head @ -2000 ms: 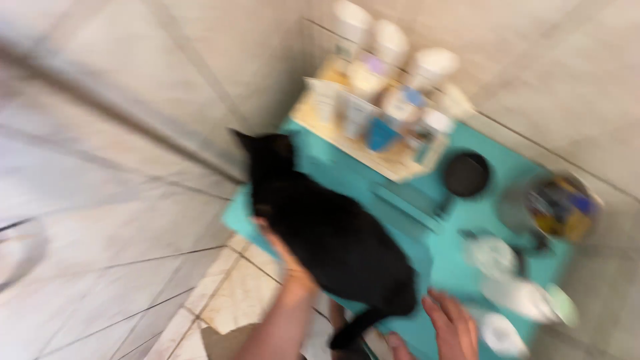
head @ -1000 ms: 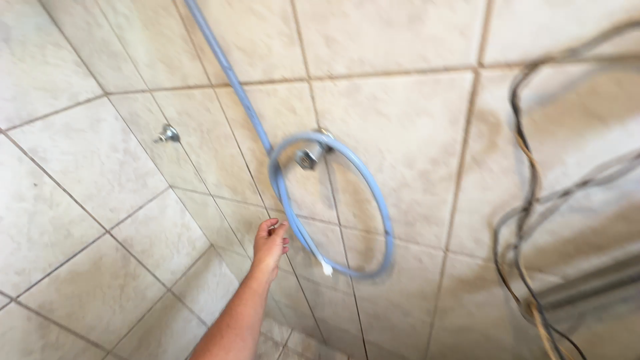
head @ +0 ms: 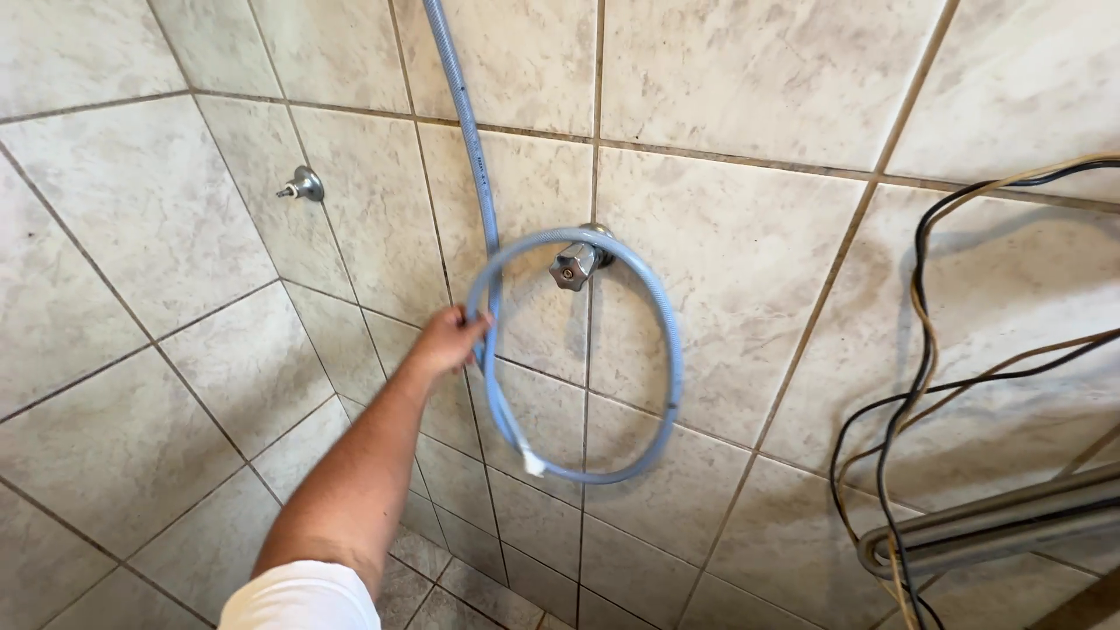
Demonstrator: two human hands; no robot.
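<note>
My left hand reaches in from the lower left, its fingers closed around the left side of a coiled blue hose. The hose comes down the tiled wall from above and forms one large loop, hung over a metal valve with a knobbed handle. Its end, with a white piece on it, lies at the lower left of the loop, a little below my hand. My right hand is out of view.
A metal valve stem without a handle sticks out of the wall at the left. Black and tan cables hang at the right, passing over a long grey metal bar. Tiled walls meet in a corner at the left.
Two seconds ago both hands were by a black cat on a turquoise surface; the view has since swung to the wall. My left hand, beside the hose one second ago, now grips it.
</note>
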